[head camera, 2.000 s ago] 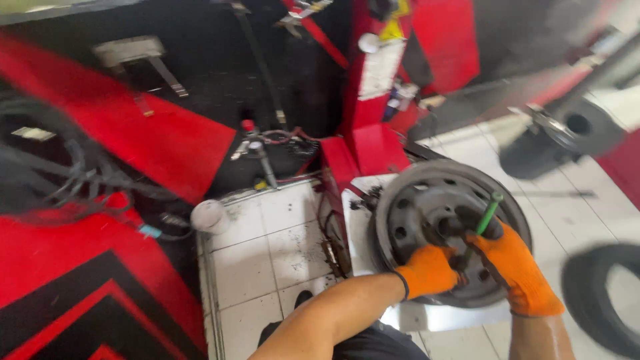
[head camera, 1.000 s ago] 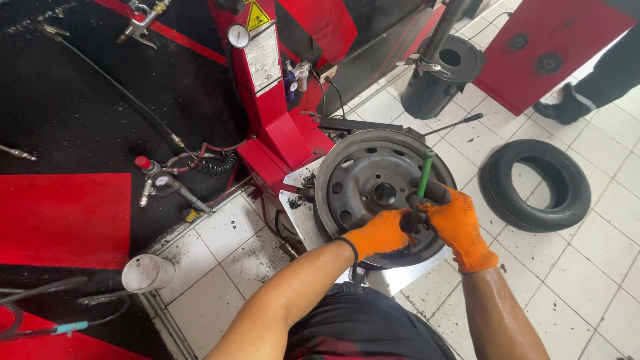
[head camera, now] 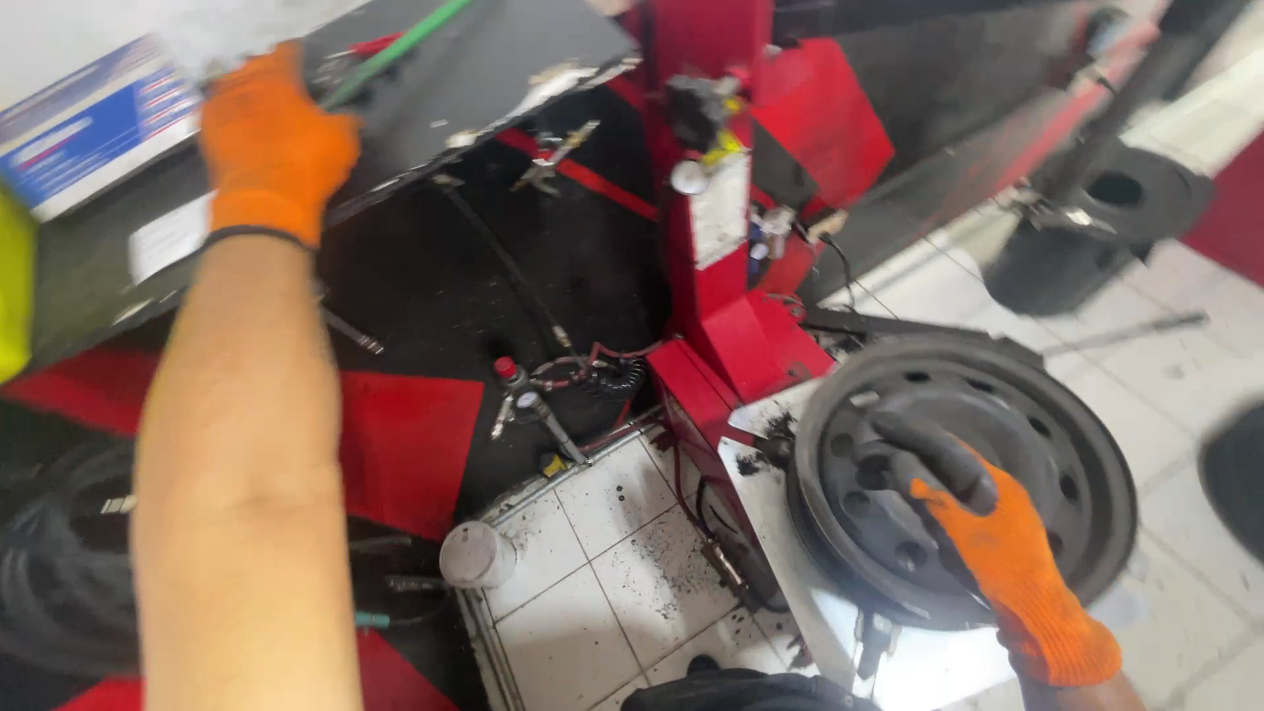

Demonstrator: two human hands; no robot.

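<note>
My left hand, in an orange glove, reaches over a dark shelf at the upper left. Beside its fingers lies a green tool handle; blur hides whether the hand grips it. My right hand, in an orange glove with dark fingers, is over the face of a steel wheel rim, its fingers near the centre hole. Whether it holds something small cannot be made out. The rim lies flat on the red tire changer's table.
A blue and white box sits on the shelf. The tire changer's red column stands mid-view. A white tub is on the tiled floor, an air regulator behind it. A tire lies at the right edge.
My left hand has left the rim and moved up to the shelf. The green tool, earlier in my right hand over the rim, is no longer there. The view has swung left.
</note>
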